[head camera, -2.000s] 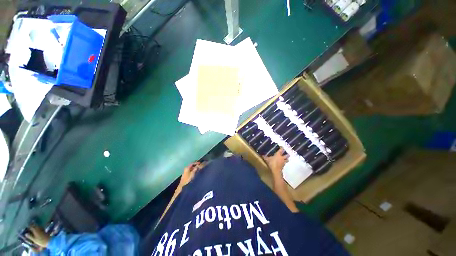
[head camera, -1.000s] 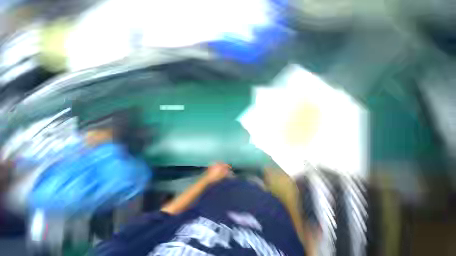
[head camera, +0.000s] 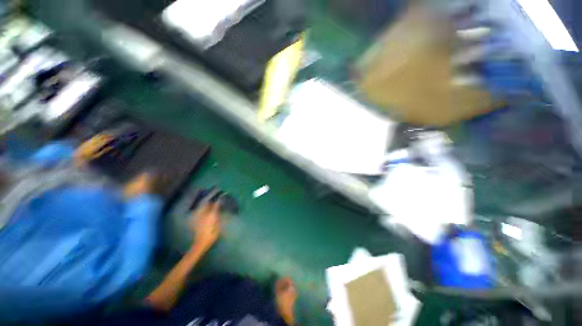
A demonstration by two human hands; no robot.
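Observation:
The frame is blurred. My left hand (head camera: pixel 207 223) is stretched over the green bench, its fingers on a small group of black device units (head camera: pixel 223 201) beside a dark tray. The fingers seem closed around them; the exact count is unclear. My right hand (head camera: pixel 286 297) is near my body at the bench's front edge. It shows small and blurred, and no object is visible in it. White sheets (head camera: pixel 337 294) lie on the bench to the right, with a tan cardboard pad (head camera: pixel 371 298) on them.
A coworker in blue (head camera: pixel 76 223) is close on the left, hands at the dark tray (head camera: pixel 172 150). A metal-edged shelf (head camera: pixel 255 127) runs behind the bench. Beyond it are a yellow piece (head camera: pixel 278 81), large white paper sheets (head camera: pixel 335 127) and a blue bin (head camera: pixel 464 260).
The view has swung left; the packed carton is out of view. My left hand has reached out from near my body to the black units. My right hand has left the carton.

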